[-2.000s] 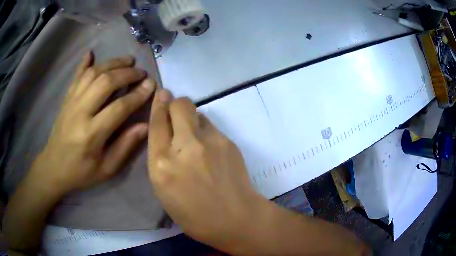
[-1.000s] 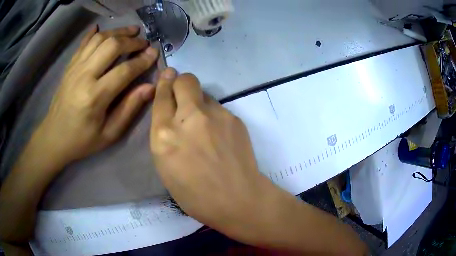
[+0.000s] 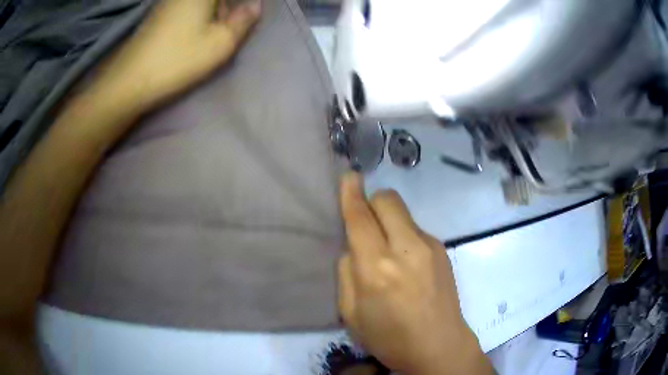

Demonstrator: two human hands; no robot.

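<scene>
The grey-brown cloth (image 3: 212, 190) lies spread over the bed and table, its right edge beside the shiny presser foot (image 3: 338, 135) and round needle plate (image 3: 368, 145). My left hand (image 3: 194, 33) is on the far part of the cloth, cut off by the top edge; its grip is unclear. My right hand (image 3: 399, 271) holds the cloth's right edge just in front of the foot, fingertips at the edge. The needle tip cannot be made out.
The large white machine head (image 3: 498, 55) fills the top right, blurred. A dark round fitting (image 3: 403, 149) sits right of the needle plate. The ruler-marked table edge (image 3: 535, 271), a yellow-orange tool box (image 3: 627, 234) and a blue cylinder (image 3: 597, 326) lie to the right.
The view has shifted, bringing the machine head into sight. My left hand has moved away from my right, up along the cloth. My right hand remains at the cloth edge near the foot.
</scene>
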